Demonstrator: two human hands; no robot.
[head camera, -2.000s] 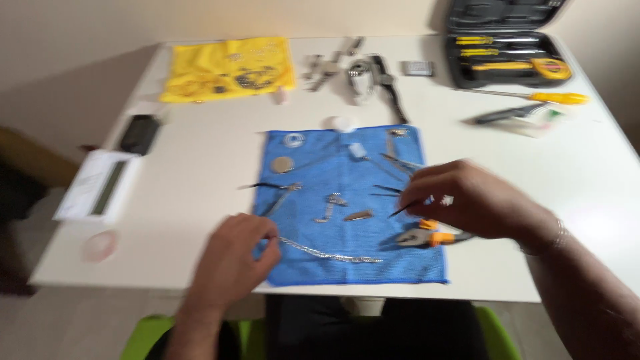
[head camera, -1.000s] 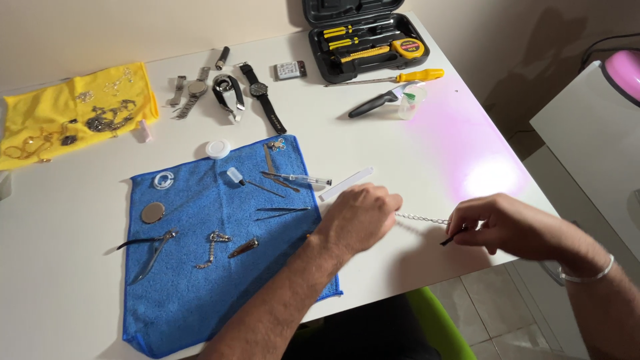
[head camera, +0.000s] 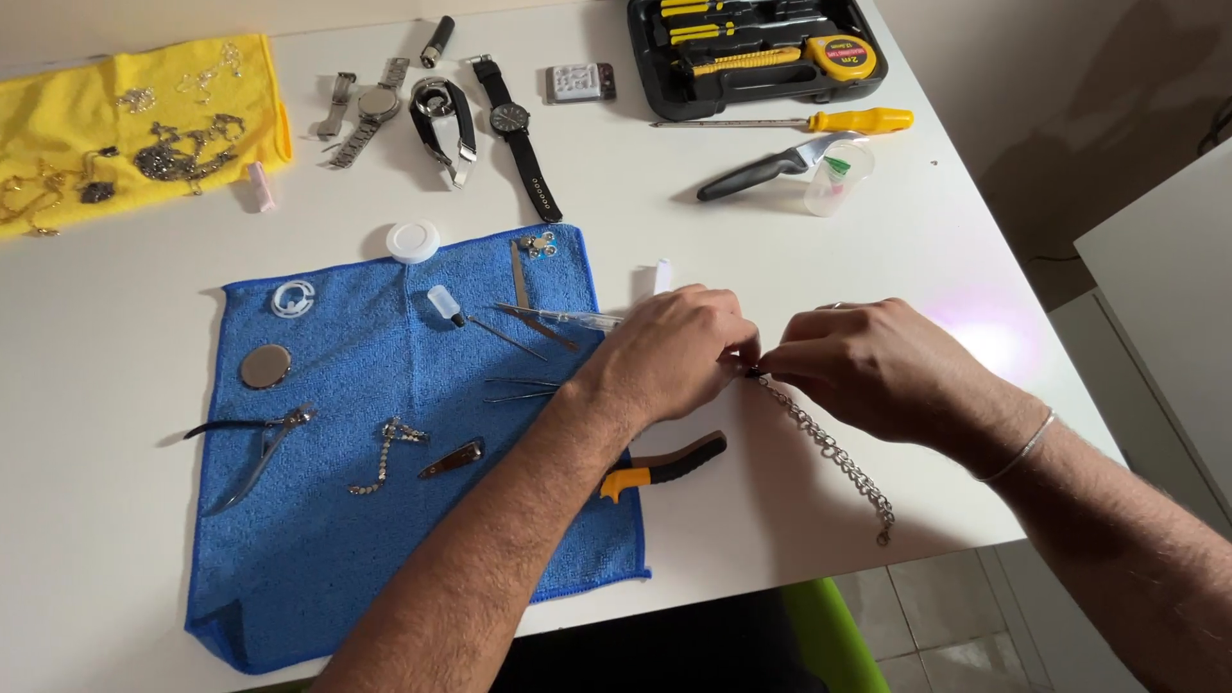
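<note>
My left hand (head camera: 679, 348) and my right hand (head camera: 857, 366) meet fingertip to fingertip over the white table, just right of the blue cloth. A small dark piece sits pinched between them, at the upper end of a silver-coloured link chain (head camera: 830, 448). The rest of the chain slants down to the right on the table. Pliers with orange and black handles (head camera: 674, 469) lie below my left hand, their jaws hidden under my left arm. Tweezers (head camera: 520, 388) and a clear pen-like tool (head camera: 568, 317) reach partly behind my left hand.
The blue cloth (head camera: 327, 568) bears nippers (head camera: 265, 433), a nail clipper (head camera: 452, 457), a short bracelet piece (head camera: 385, 452) and a round disc (head camera: 265, 367). Several watches (head camera: 510, 118), a knife (head camera: 760, 175), a yellow-handled screwdriver (head camera: 857, 120) and a tool case (head camera: 664, 87) lie beyond. Jewellery covers a yellow cloth (head camera: 58, 96).
My hands have come together; one second ago they were apart with the chain stretched between them. The chain now hangs down onto the table. Earlier, the chain lay on the blue cloth.
</note>
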